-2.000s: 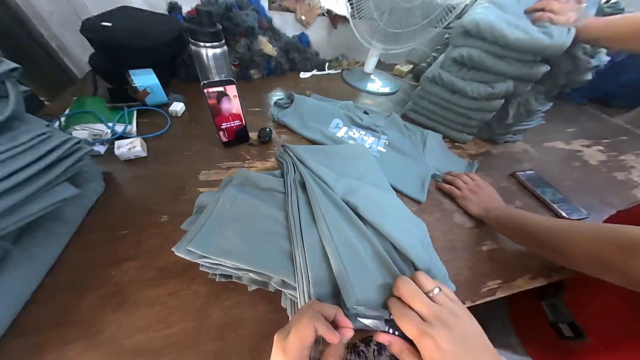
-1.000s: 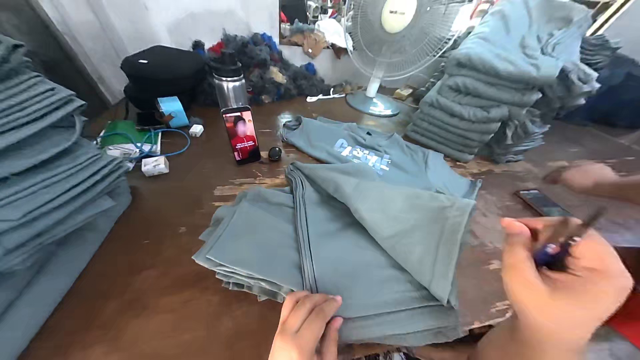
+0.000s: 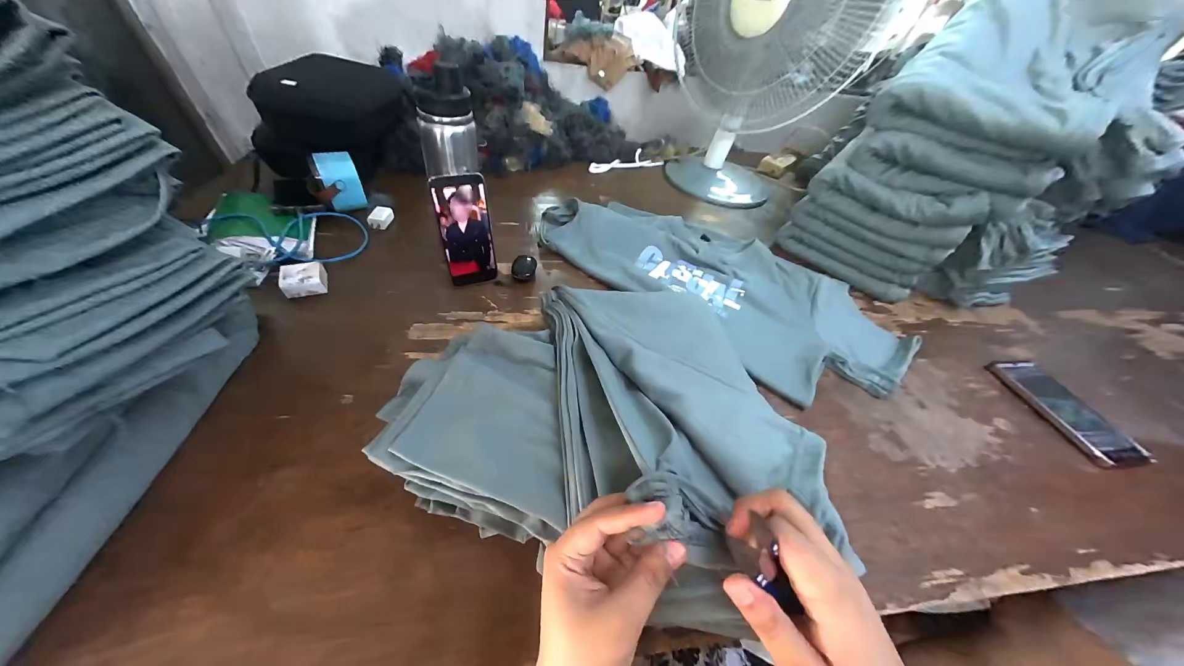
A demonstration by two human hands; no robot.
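My left hand [image 3: 606,569] pinches a bunched edge of a grey-green knit garment [image 3: 666,370] near the table's front edge. Close to its right, my right hand [image 3: 800,578] holds a small dark blue-handled tool [image 3: 772,578], perhaps thread snips; its blades are blurred and partly hidden by the fingers. The garment is the top one of a folded stack [image 3: 481,425], whose layers spread to the left. Behind it lies a grey-green T-shirt [image 3: 740,282] with a printed chest.
Tall piles of grey-green garments stand at left [image 3: 102,277] and back right [image 3: 925,185]. A propped phone [image 3: 464,227], steel bottle [image 3: 447,134], white box [image 3: 302,279] and fan [image 3: 717,180] are behind the stack. Another phone [image 3: 1068,412] lies at right on the worn wooden table [image 3: 277,499].
My right hand has come in from the right with the tool, beside my left hand. The garment's edge is now lifted and bunched. Another person's hand at the right is out of view.
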